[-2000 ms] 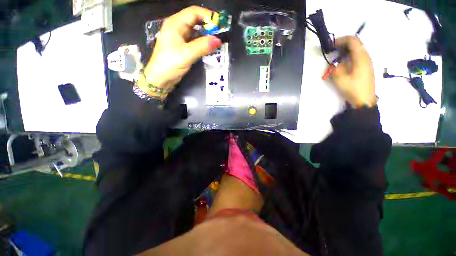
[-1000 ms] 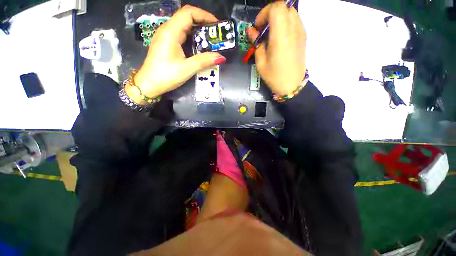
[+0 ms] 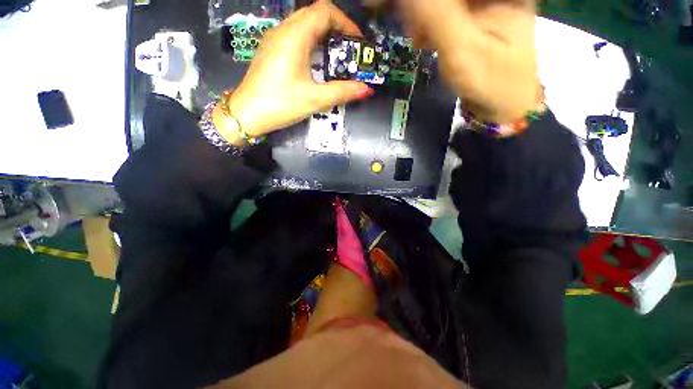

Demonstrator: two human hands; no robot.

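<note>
My left hand holds a small power-supply board between thumb and fingers, its crowded component side up, above the black fixture panel. My right hand is at the top, right of the board and apart from it, blurred and partly cut off by the upper edge. Whether it holds anything cannot be seen. Green contact boards with round contacts lie on the panel, one at left and one at right, partly behind the right hand. The white socket strip lies below the held board.
A chunky white plug adapter is on the panel's left. A dark rectangle lies on the left white sheet. Black cabled parts lie on the right sheet. A yellow lamp is near the front edge. A red stool-like object stands at lower right.
My right hand has moved up and to the right, away from the board; the red-and-black pen-like tool seen in it is no longer visible. My left hand still holds the board.
</note>
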